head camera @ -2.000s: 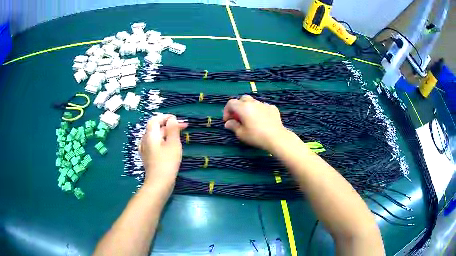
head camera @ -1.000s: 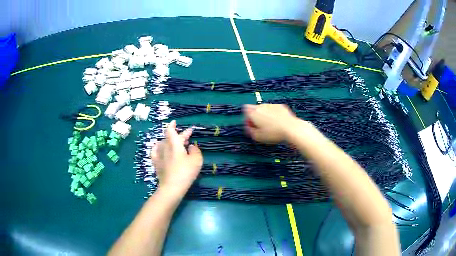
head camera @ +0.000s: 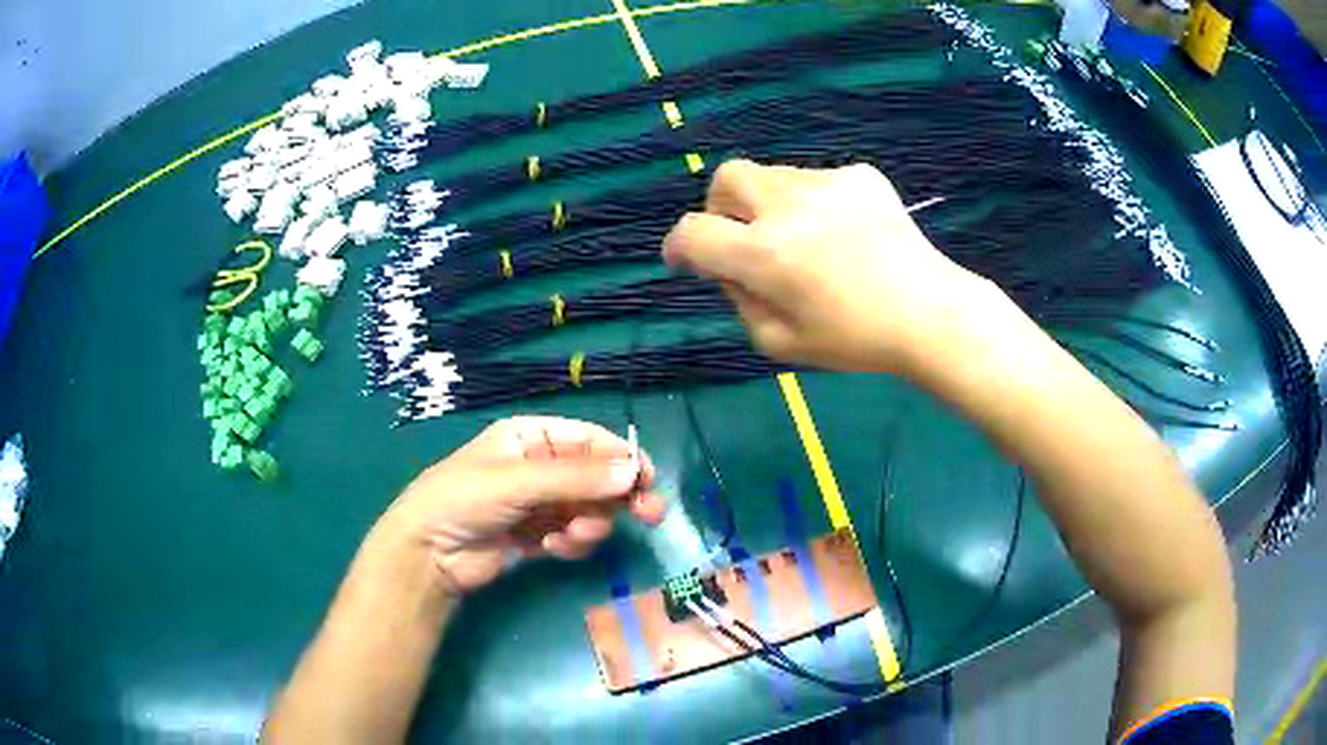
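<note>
My left hand (head camera: 531,502) pinches a black wire by its white-marked end (head camera: 633,445), left of and above the jig. My right hand (head camera: 822,262) is a closed fist above the wire bundles. A thin pale rod (head camera: 923,204) sticks out behind it; its other end is hidden. The orange-brown jig (head camera: 626,648) lies near the front edge with blue tape across it. A green terminal block (head camera: 684,588) sits in it, with white-ended black wires (head camera: 742,635) looping off to the right.
Black wire bundles (head camera: 640,364) with yellow ties cross the mat behind the jig. White connector housings (head camera: 313,160), green blocks (head camera: 240,386) and yellow-handled scissors (head camera: 240,269) are at left. Loose black leads (head camera: 1150,349) and a white sheet (head camera: 1259,218) are at right.
The view has tilted down, bringing the jig into the picture. My left hand has moved from the bundles' white ends towards the jig. My right hand remains over the bundles.
</note>
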